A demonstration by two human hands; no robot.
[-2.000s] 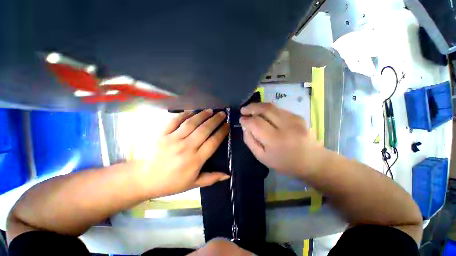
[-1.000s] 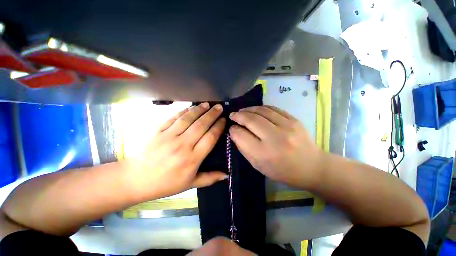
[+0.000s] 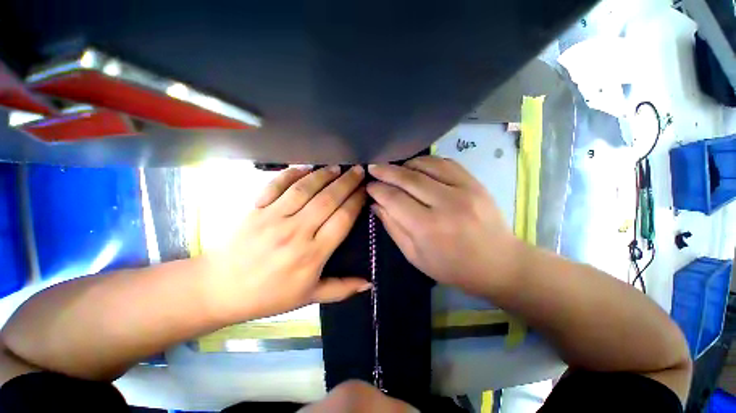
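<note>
A long black fabric panel (image 3: 403,323) lies lengthwise in front of me, its far end hidden under the machine head. A light toothed zipper (image 3: 374,266) runs down its middle. My left hand (image 3: 294,234) lies flat on the panel left of the zipper, thumb at the zipper line, fingertips near the head's lower edge. My right hand (image 3: 444,222) rests on the panel right of the zipper, fingers bent and together, fingertips close to the left ones. Neither hand visibly grips the fabric. The needle area is hidden.
The dark sewing machine head (image 3: 323,81) with a red badge fills the top. A pale plate (image 3: 484,173) with yellow tape (image 3: 529,177) lies beneath. At right are green-handled snips (image 3: 646,214), a dark cord and blue bins (image 3: 700,302). A large blue surface (image 3: 89,218) is at left.
My right hand has moved slightly forward and left, its fingers now over the panel beside the left fingertips. The panel's raised far corner is now mostly covered. The view has shifted, and the head covers more.
</note>
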